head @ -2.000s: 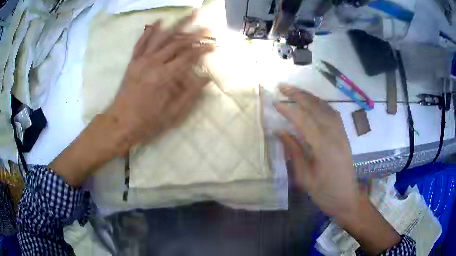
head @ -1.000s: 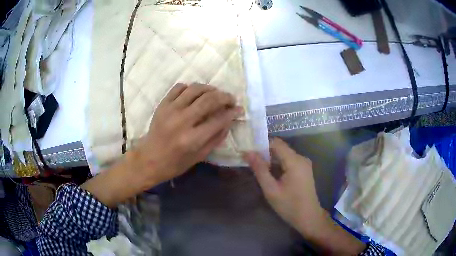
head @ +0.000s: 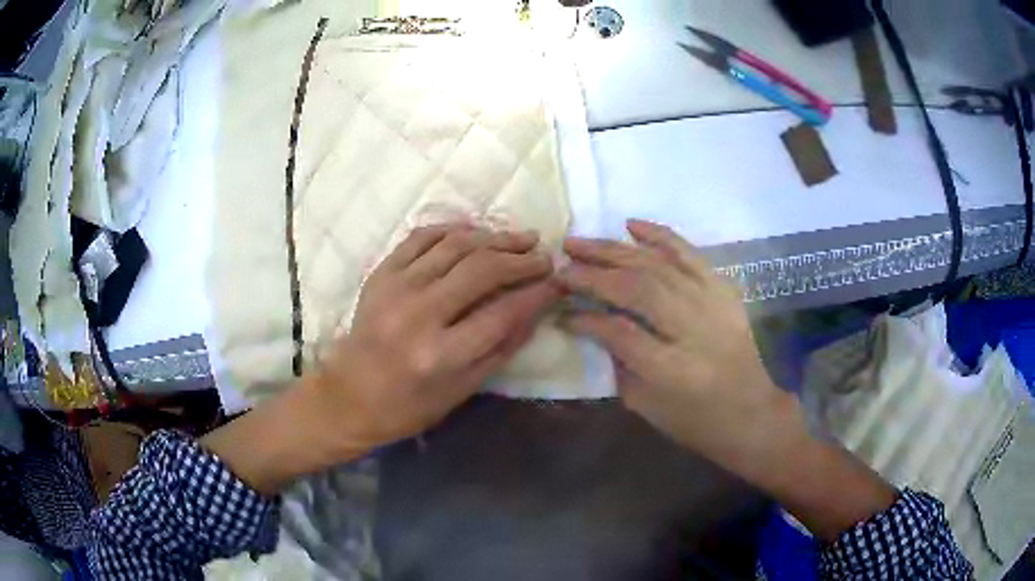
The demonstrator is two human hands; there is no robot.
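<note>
The cream diamond-quilted patch pocket (head: 386, 136) lies on the cream garment panel (head: 252, 227), with a thin dark brown trim (head: 295, 216) down its left edge. White backing (head: 581, 170) shows along the right edge. Brown marks (head: 411, 25) run near the top under the bright lamp. My left hand (head: 437, 312) lies on the lower pocket, fingers bent. My right hand (head: 670, 329) is at the right edge, its fingertips meeting the left ones at the cloth. The fingers hide whether either hand pinches the cloth. The needle area is lost in glare.
Thread snips (head: 766, 80), a brown square scrap (head: 808, 154), a brown strip (head: 873, 82) and a dark piece (head: 823, 16) lie right. A black cord (head: 925, 136) crosses the ruler-marked edge (head: 840, 267). Cut panels (head: 142, 125) lie left; a cream pile (head: 908, 397) lies lower right.
The pocket and panel first came toward me, the trim edge now showing at left. Since one second ago, my right hand has moved up the right edge to meet my left fingertips.
</note>
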